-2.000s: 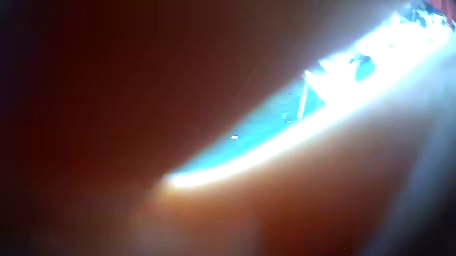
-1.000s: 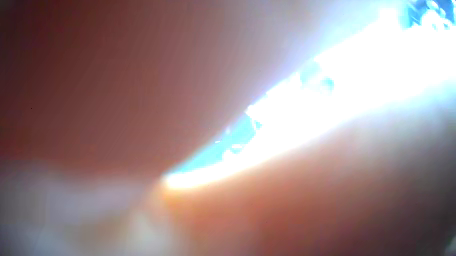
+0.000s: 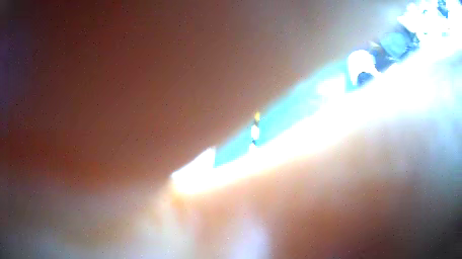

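Observation:
A brown-red, out-of-focus surface [image 3: 142, 76] lies very close to the lens and covers the upper left of the head view. A similar blurred surface [image 3: 314, 202] covers the lower right, with pale patches along the bottom. They may be skin, such as fingers over the lens, but no fingertip or hand outline shows. I cannot tell which hand it is, or whether either hand holds anything. No work object can be made out.
A narrow, overexposed slit runs from centre left to the upper right. Through it show blue-green floor [image 3: 291, 119], a short yellow, white and dark strip [image 3: 256, 130], a white rounded shape [image 3: 360, 65] and cluttered bright shapes at the top right.
The scene in the slit has shifted: the striped strip and the white rounded shape now show, and more floor is visible than one second ago. The blurred cover stays, slightly darker than one second ago.

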